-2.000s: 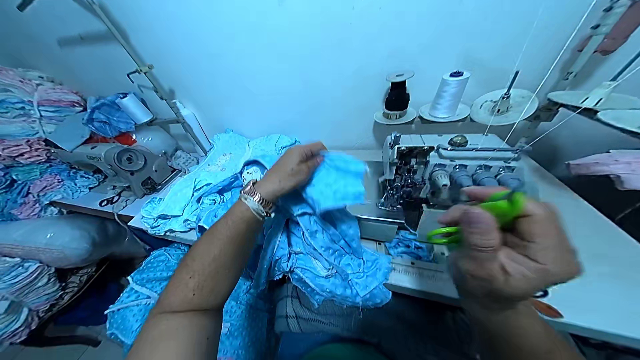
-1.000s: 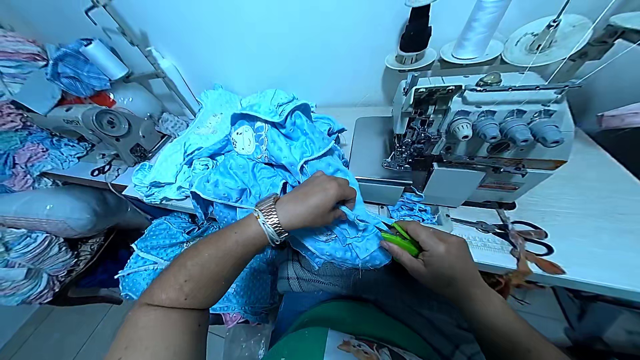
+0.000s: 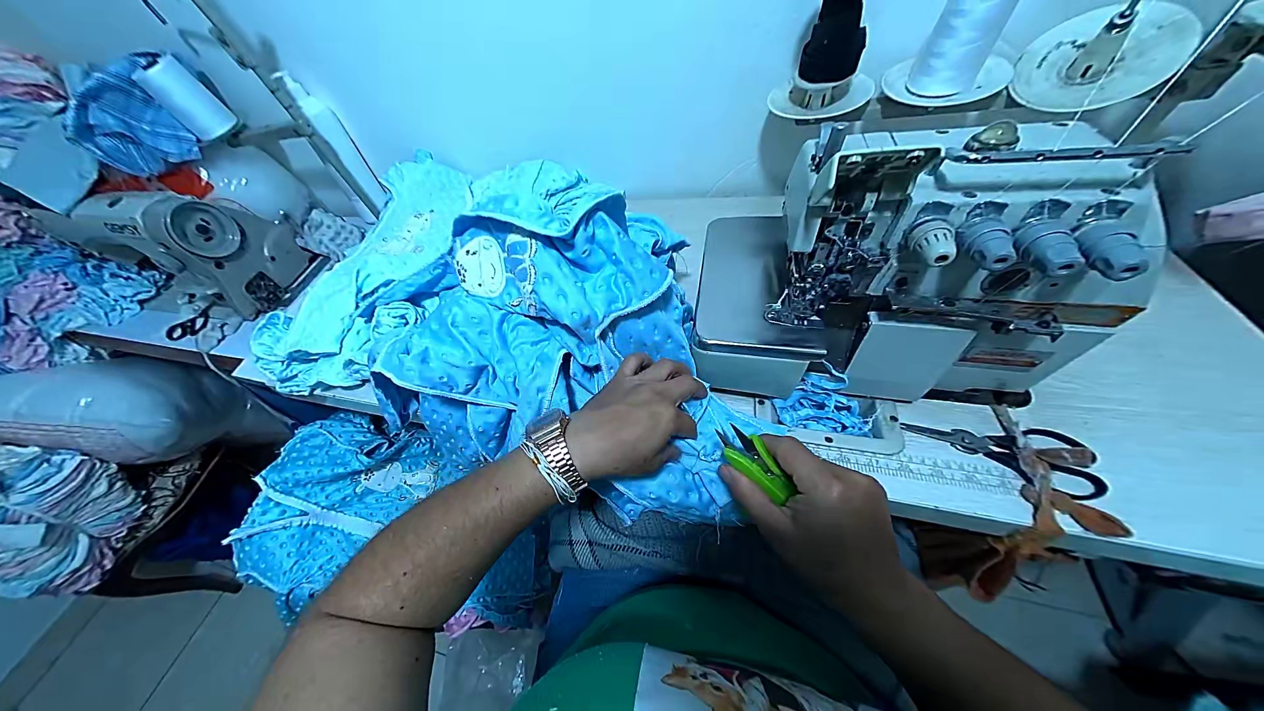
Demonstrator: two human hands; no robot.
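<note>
My left hand (image 3: 637,420), with a watch and a white band at the wrist, grips dotted blue fabric of a garment (image 3: 642,257) that lies bunched over the table edge. In my right hand (image 3: 825,504) are green-handled thread snips (image 3: 760,469), their dark blades pointing up and left against the fabric. The overlock sewing machine (image 3: 978,247) stands just beyond both hands. Beside its base, blue trimmings (image 3: 825,407) lie in a small recess.
Black-handled scissors (image 3: 1017,454) and an orange-brown cloth strip (image 3: 1047,504) lie right of my right hand. Thread cones (image 3: 958,49) stand behind the machine. At left are another sewing machine (image 3: 202,232), a stuffed bag (image 3: 128,410), piled fabrics (image 3: 59,513) and a hanging dotted blue garment (image 3: 336,494).
From two seconds ago, both hands have come down and together at the garment's lower edge; the snips moved left onto the fabric. Since one second ago they have barely moved. The view has shifted.
</note>
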